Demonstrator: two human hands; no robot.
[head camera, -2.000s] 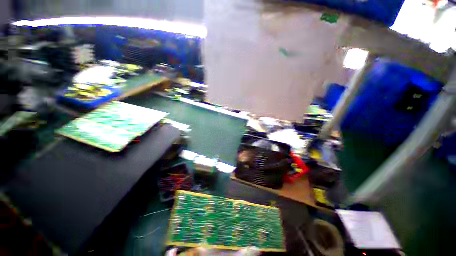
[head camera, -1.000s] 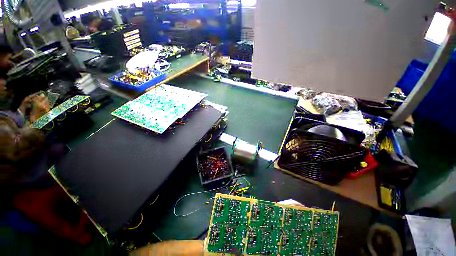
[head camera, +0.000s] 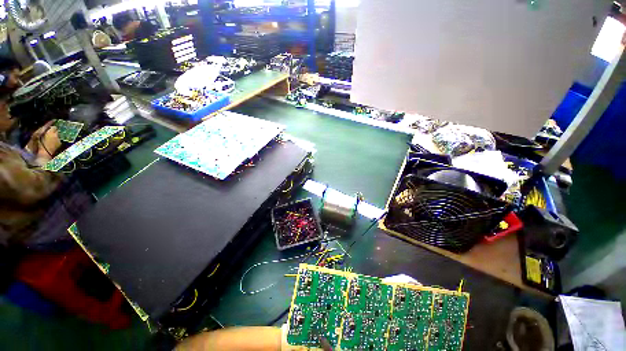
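A green PCB panel (head camera: 377, 312) with yellowish edges lies at the bottom centre, solder side up, its near edge cut off by the picture. My left forearm (head camera: 233, 339) enters at the bottom and passes behind the panel's left end. A small white patch, which looks like the gloved fingers of my left hand (head camera: 402, 279), shows at the panel's far edge; the rest of that hand is hidden under the panel. A thin dark tool tip (head camera: 325, 341) shows over the panel at the bottom edge. My right hand is not in view.
Left, a black sheet (head camera: 185, 212) covers stacked boards, with a pale panel (head camera: 221, 144) on top. A wire box (head camera: 296, 225) and solder reel (head camera: 338, 206) lie beyond my panel. A fan (head camera: 446, 209) stands right. A coworker's hands (head camera: 47, 139) hold a board far left.
The view has steadied and swung left since the oldest frame. The thin dark tip has appeared over the panel. The coworker's hands now hold a small green board up.
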